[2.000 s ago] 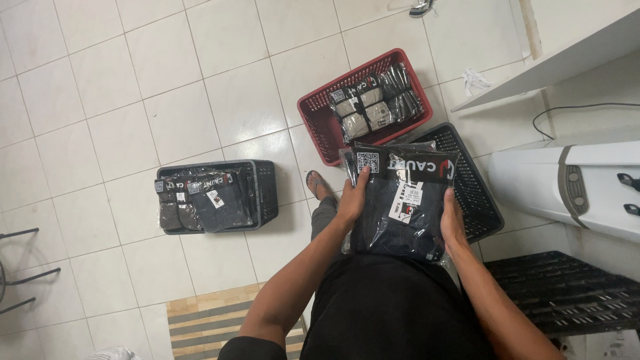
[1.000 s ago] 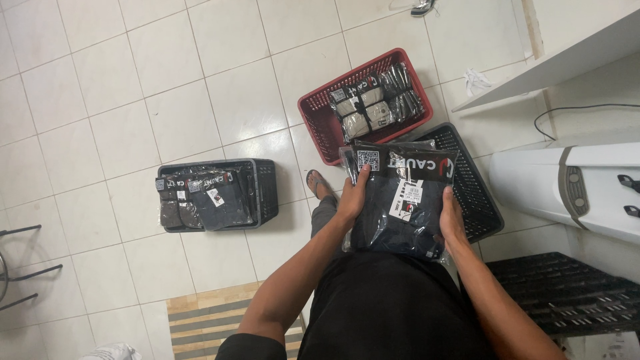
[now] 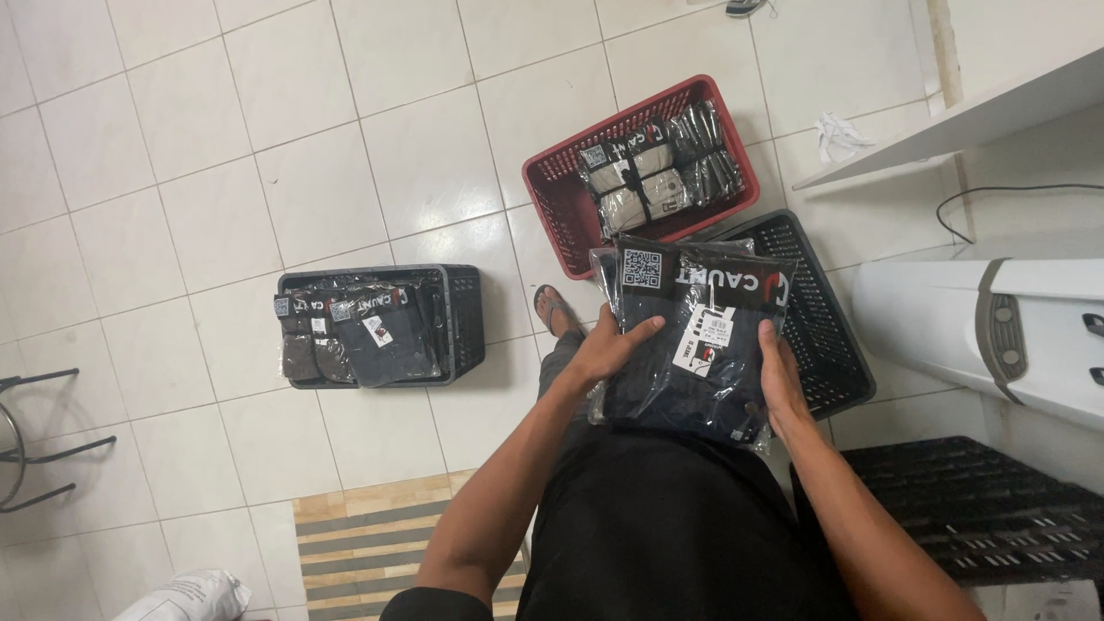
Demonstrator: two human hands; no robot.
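Observation:
A stack of dark folded garments in clear plastic bags (image 3: 681, 388) is held in front of my waist, with a printed header band and a white tag on top. My left hand (image 3: 608, 349) grips its left edge, thumb on the plastic. On the opposite edge is my right hand (image 3: 780, 375). Partly under the stack stands a dark grey plastic basket (image 3: 841, 345). Beyond it, a red plastic basket (image 3: 552, 233) holds bagged beige garments (image 3: 642, 185) tied with a black band and a bundle of dark bagged garments (image 3: 705, 153).
Another dark basket (image 3: 461, 319) on the tiled floor holds bagged dark garments (image 3: 388, 341). A striped wooden-looking panel (image 3: 379, 543) lies lower left; stool legs (image 3: 52, 435) stand far left. At right are a white shelf (image 3: 957, 121), a white appliance-like case (image 3: 923, 319) and black crates (image 3: 966, 509).

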